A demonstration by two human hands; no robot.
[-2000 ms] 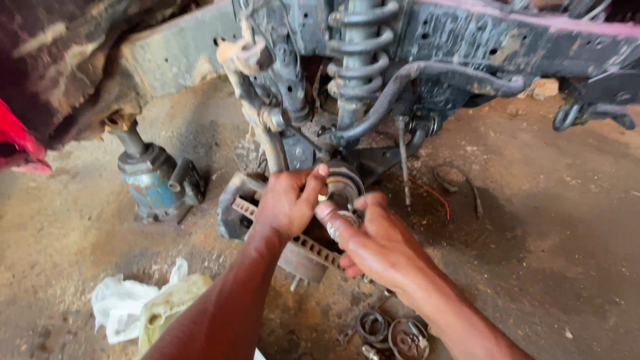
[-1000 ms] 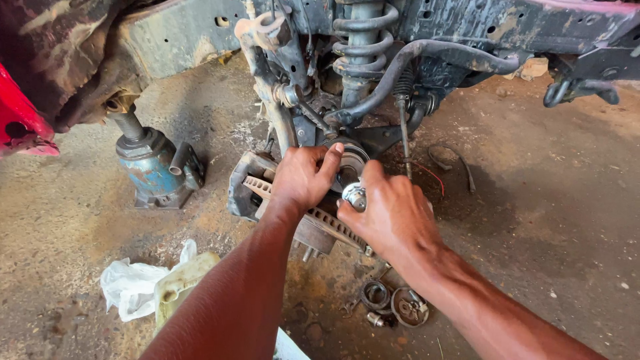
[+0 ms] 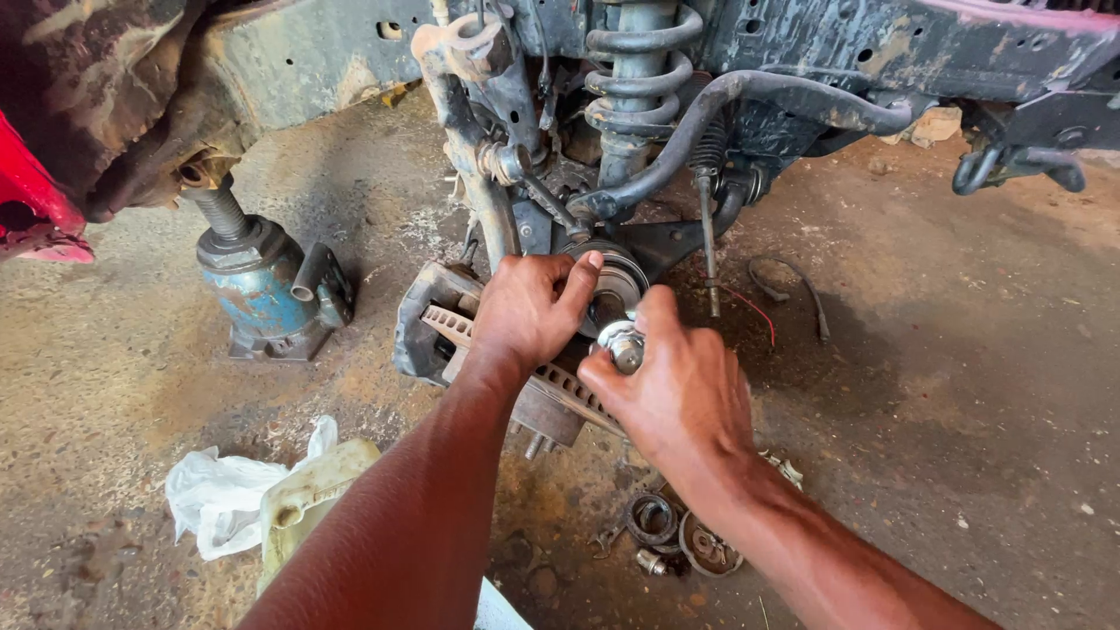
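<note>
My right hand (image 3: 678,376) grips a shiny metal ball joint (image 3: 625,346), its round end facing me, just below the round bore of the steering knuckle (image 3: 611,293). My left hand (image 3: 538,306) rests on the knuckle's left edge, thumb raised along the rim; what its fingers touch underneath is hidden. Under both hands lies a vented brake disc (image 3: 573,389), its hub studs (image 3: 535,444) pointing down. The brake caliper (image 3: 429,319) sits at the disc's left. Above the knuckle stand the coil spring (image 3: 643,79) and the curved anti-roll bar (image 3: 700,131).
A blue bottle jack (image 3: 262,293) stands at left under the frame. A white plastic bag (image 3: 219,494) and a yellowish plastic container (image 3: 306,499) lie lower left. Old bearing rings (image 3: 652,518) and small metal parts lie below my right wrist. A tie rod (image 3: 707,245) hangs at the right.
My right hand has shifted slightly away from the bore, and more of the shiny part shows. My left hand has opened from a closer grip near the part to rest on the knuckle.
</note>
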